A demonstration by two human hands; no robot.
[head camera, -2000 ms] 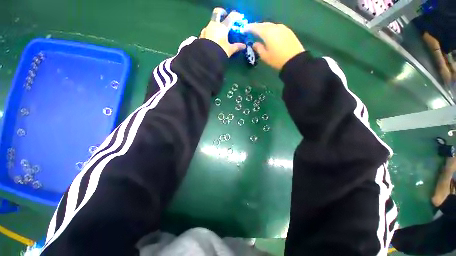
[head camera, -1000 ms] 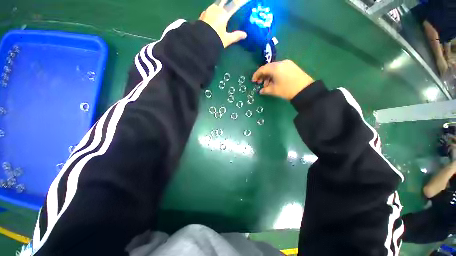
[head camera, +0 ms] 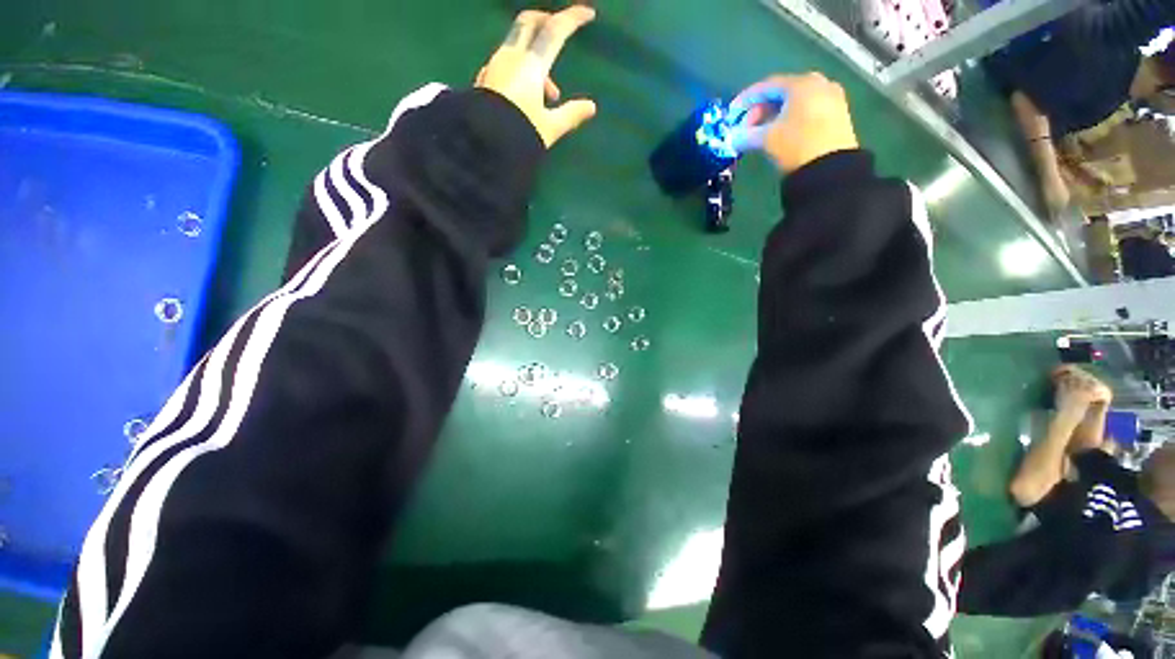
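A black unit (head camera: 687, 157) with a bright blue glowing end is at the upper middle of the green bench, tilted. A small dark piece with a silvery pattern (head camera: 719, 202) is beside it. My right hand (head camera: 799, 121) has its thumb and fingers closed at the unit's glowing end; the glare hides the exact grip and any ring there. My left hand (head camera: 539, 75) is open and empty, fingers apart, left of the unit. Several small clear rings (head camera: 576, 330) lie loose on the bench between my forearms.
A blue tray (head camera: 222, 193) with a few clear rings lies at the left, partly cut off and partly behind my left sleeve. A grey metal frame (head camera: 1018, 309) runs along the bench's right side. Beyond it are people in dark clothes (head camera: 1076, 534). Light glares off the bench.
The unit has moved right and nearer. My right hand has gone from the loose rings up to its glowing end. My left hand has come away from it. The view has shifted, cutting off more tray.
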